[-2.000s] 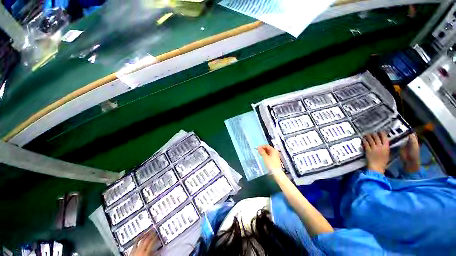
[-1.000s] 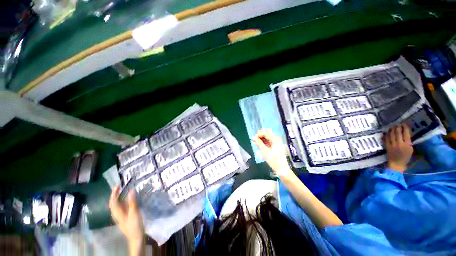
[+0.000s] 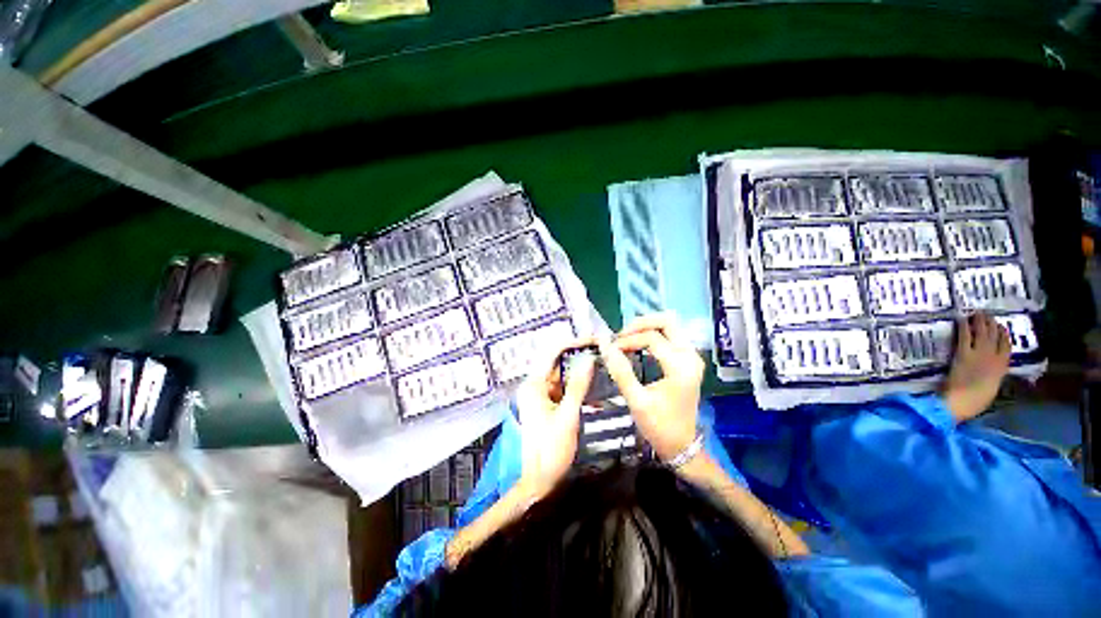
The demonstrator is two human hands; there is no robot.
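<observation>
A dark slotted panel with pale bars (image 3: pixel 607 431) is between my two hands, close to the body. My left hand (image 3: pixel 553 417) holds its left side. My right hand (image 3: pixel 662 392) is at its right side, thumb and fingertips meeting the left fingertips at the upper edge. Any tiny piece at the fingertips is too small to tell. A blister tray (image 3: pixel 290 362) lies tilted to the left, filled with similar panels except for one plain grey pocket (image 3: pixel 362 417) at its lower left. A light-blue adhesive sheet (image 3: pixel 664 248) with a column of dark marks lies right of centre.
Another person's hand (image 3: pixel 980 366) rests on a second filled tray (image 3: pixel 885 384) at right. Two glossy dark covers (image 3: pixel 193 293) and a cluster of dark parts (image 3: pixel 121 392) lie at left. A whitish plastic bag (image 3: pixel 217 519) is at lower left. A pale bar (image 3: pixel 181 181) crosses the upper left.
My left hand has moved from the tray's lower-left pocket to the centre with a panel. My right hand has left the blue sheet and joined it. The view has shifted.
</observation>
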